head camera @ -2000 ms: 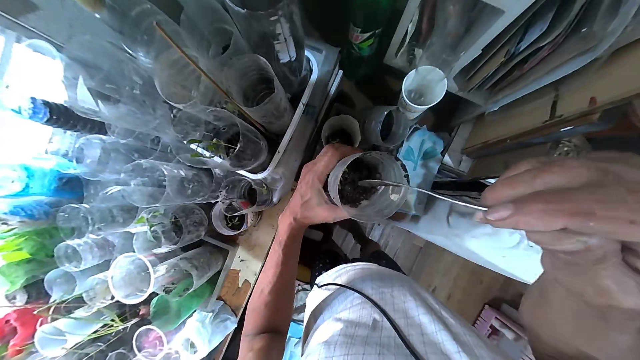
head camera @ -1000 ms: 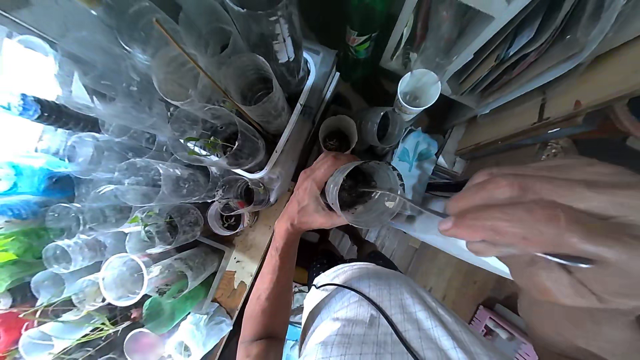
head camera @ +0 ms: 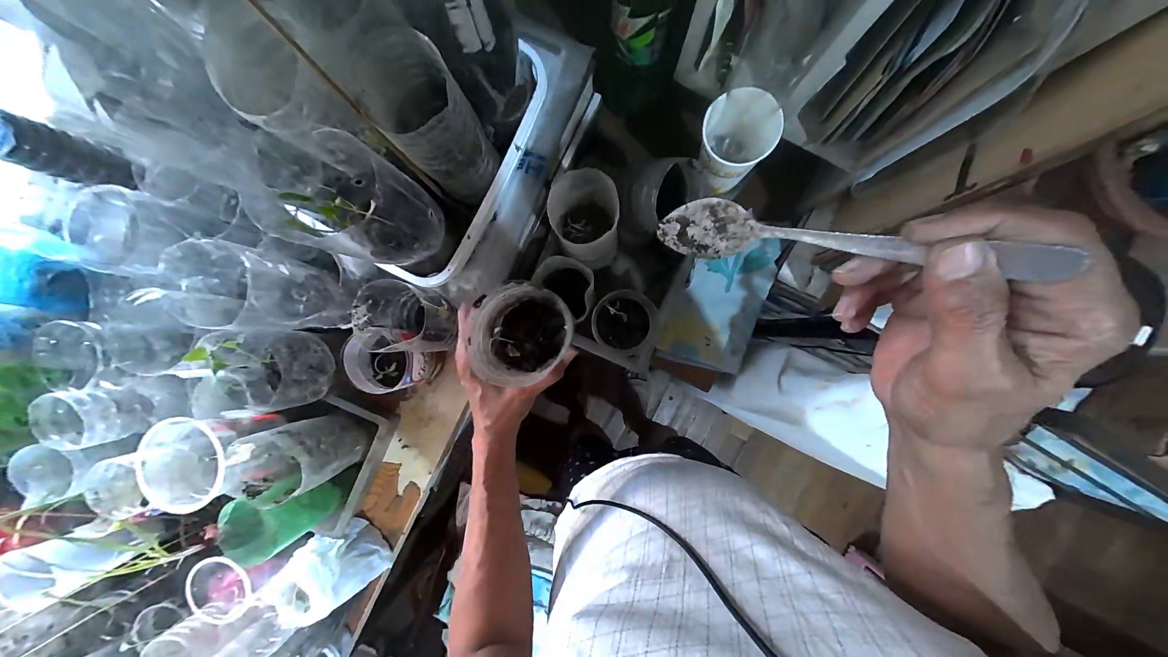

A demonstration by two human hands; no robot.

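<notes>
My left hand (head camera: 500,397) is wrapped around a clear plastic cup (head camera: 520,334) with dark soil and a small sprout inside. My right hand (head camera: 995,319) grips the handle of a metal spoon (head camera: 707,228), its bowl coated with soil and turned toward the camera. The spoon is up and to the right of the held cup, not touching it. Just beyond the held cup stand more soil-filled cups (head camera: 584,219), one of them (head camera: 623,320) with a small seedling. A white paper cup (head camera: 741,137) stands behind them.
Many clear plastic cups and cut bottles (head camera: 283,370), some with seedlings, crowd the left side. A pale plastic tray (head camera: 525,173) borders them. A green bottle (head camera: 639,46) stands at the back. A shelf of papers (head camera: 912,73) is at upper right, and a white plastic bag (head camera: 328,570) lies lower left.
The spoon has come out of the held cup and, with my right hand, is now raised away from it. The left hand has moved the cup left, and more cups show behind it.
</notes>
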